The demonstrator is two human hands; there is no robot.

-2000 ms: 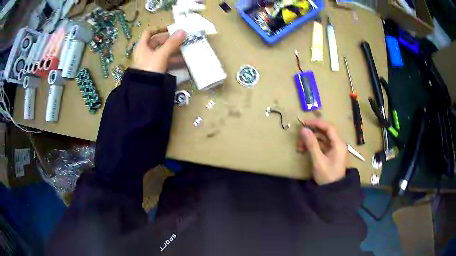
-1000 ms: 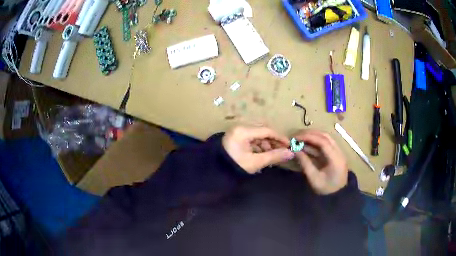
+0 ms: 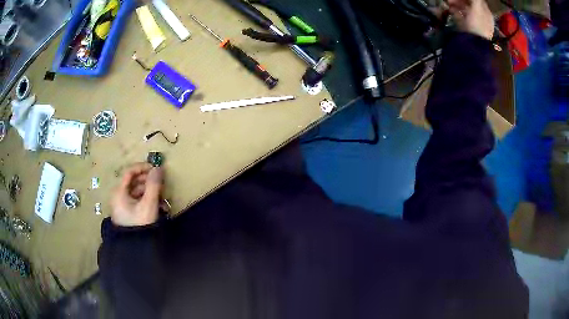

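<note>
My left hand (image 3: 138, 194) is over the tan bench at the left and holds a small round circuit board (image 3: 155, 159) between its fingertips. My right hand (image 3: 472, 19) is far off at the top right, small and partly cut off by the frame's edge, beside black cords; I cannot tell what it holds. A short black cable (image 3: 162, 135) lies just beyond the circuit board. A purple battery pack (image 3: 170, 84) with a thin lead lies farther back.
On the bench lie a white strip (image 3: 247, 103), a screwdriver (image 3: 249, 63), a hammer (image 3: 318, 67), green-black pliers (image 3: 284, 38), a blue tray (image 3: 60, 61), a white cover (image 3: 48, 192) and a round part (image 3: 105, 123). An open cardboard box (image 3: 501, 121) stands at the right.
The view has turned to the right. My hands have parted: the left keeps the small circuit board, and the right has moved far out to the upper right.
</note>
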